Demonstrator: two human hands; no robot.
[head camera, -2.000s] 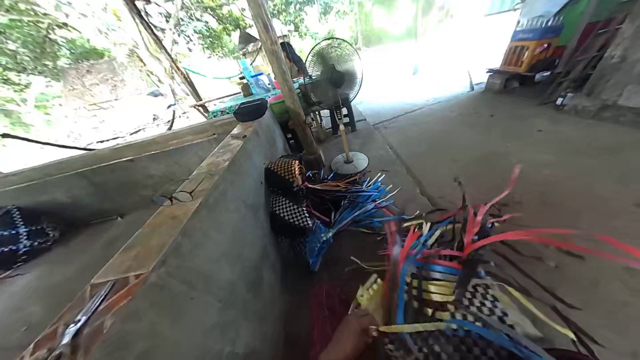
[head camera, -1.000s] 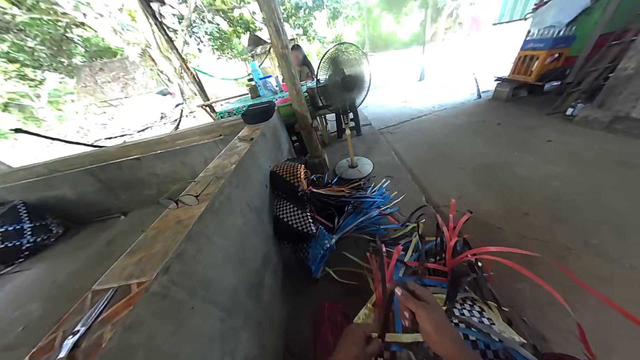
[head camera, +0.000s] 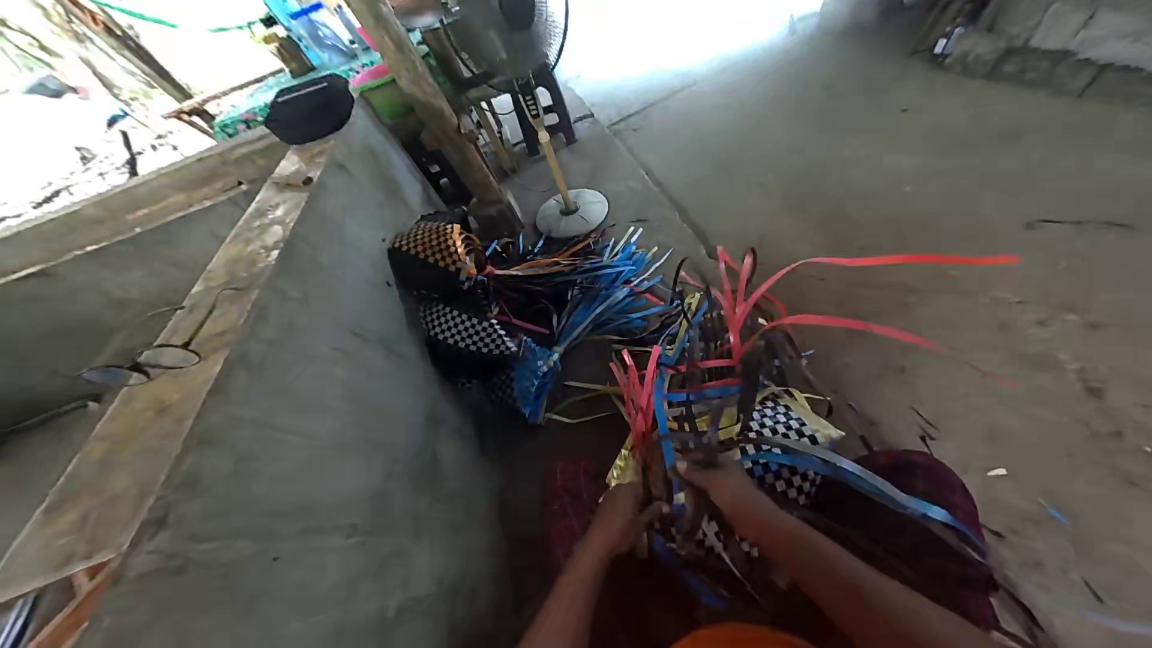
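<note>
A partly woven basket of plastic strips (head camera: 783, 436) lies over my lap, black and white checked at the right, with loose red, blue, yellow and dark strips standing out of it. My left hand (head camera: 625, 517) grips its near left edge, by a bundle of upright red strips (head camera: 639, 396). Close beside it, my right hand (head camera: 715, 481) pinches dark strips near a blue one. The fingertips of both hands are partly hidden among the strips. Two more checked woven pieces, one orange and black (head camera: 432, 250), one white and black (head camera: 468, 330), lean against the wall with long loose blue ends.
A low concrete wall (head camera: 315, 432) runs along the left, its wooden top board (head camera: 171, 387) holding eyeglasses (head camera: 169, 357) and a black container (head camera: 310, 110). Ahead stand a wooden post (head camera: 432, 108) and a pedestal fan (head camera: 571, 211). Concrete floor extends to the right.
My right hand, out of view two seconds ago, came to the strips beside my left hand and is now lower among them. The view has tilted down.
</note>
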